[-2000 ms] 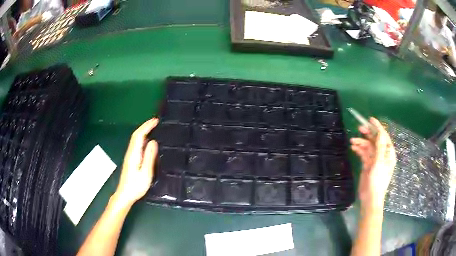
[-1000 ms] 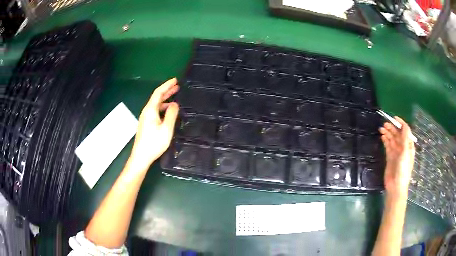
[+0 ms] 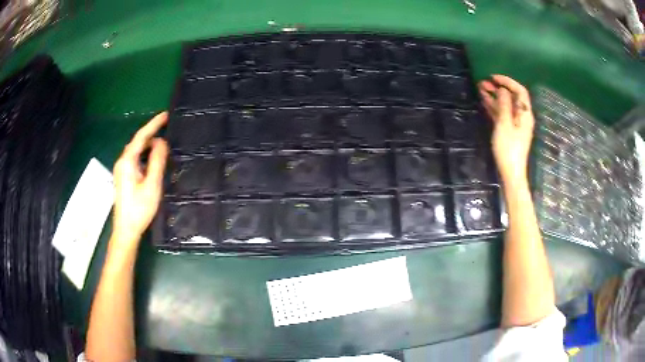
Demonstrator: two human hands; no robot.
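A black blister tray (image 3: 318, 145) with square pockets lies across the middle of the bench. Round shapes show in its nearer pockets. My left hand (image 3: 138, 180) is at the tray's left edge, thumb and forefinger apart, fingertips at the rim. My right hand (image 3: 509, 120) is by the tray's right edge with its fingers bent; the tweezers seen earlier do not show, and its palm side is hidden. A white adhesive sheet (image 3: 343, 290) with rows of tiny dark dots at its left end lies in front of the tray.
A tall stack of black trays (image 3: 28, 205) stands at the far left, with a white strip (image 3: 85, 219) beside it. A clear blister tray (image 3: 583, 177) lies at the right. A blue item (image 3: 581, 322) shows below the bench edge at the lower right.
The view has tilted down and shifted, so the dark tray with papers is out of the picture. The tweezers no longer show at my right hand. Both hands remain at the tray's sides.
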